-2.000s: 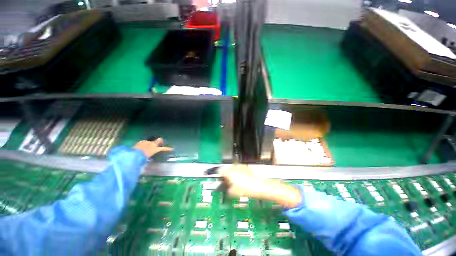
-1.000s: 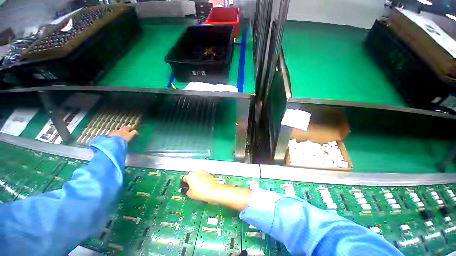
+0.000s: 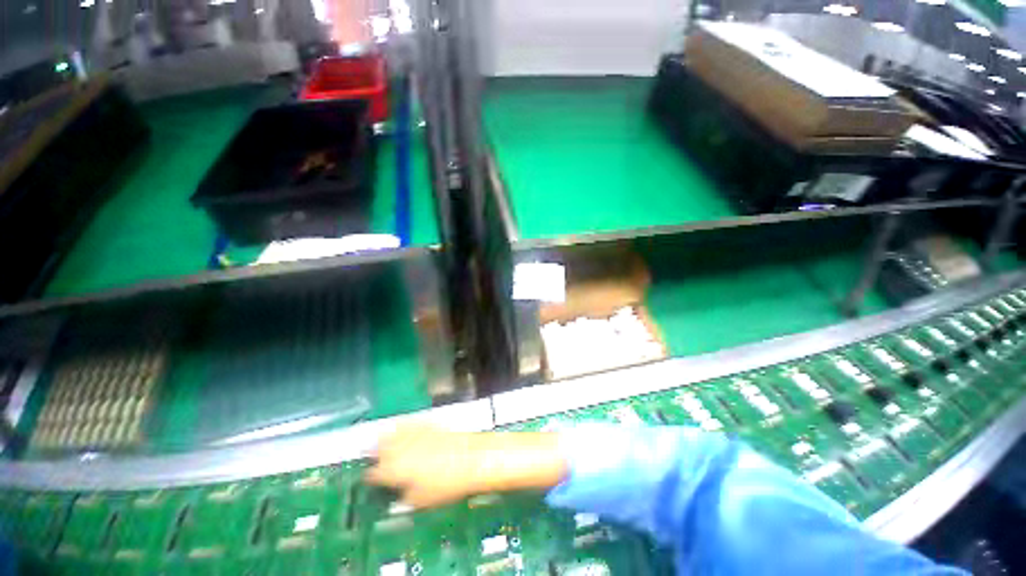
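Green circuit boards (image 3: 225, 527) lie end to end along the line, with small pale and dark parts on them. My right hand (image 3: 422, 464) is over the boards near the rail at centre left. It is blurred, and its fingertips and anything in them cannot be made out. White connectors (image 3: 602, 342) fill an open brown carton (image 3: 656, 338) on the lower shelf. My left hand is out of the picture; only a bit of blue sleeve shows at the bottom left edge.
A metal rail (image 3: 540, 403) runs along the boards below the shelves. A tan component tray (image 3: 99, 399) and clear tubes (image 3: 287, 360) lie on the lower shelf. The upper shelf holds a black bin (image 3: 295, 169), red bin (image 3: 347, 81) and brown carton (image 3: 788, 90). Metal posts (image 3: 450, 191) stand between shelf sections.
The view has turned to the right and tilted. My left hand has gone from the tan tray and out of view. My right hand stays over the boards near the rail.
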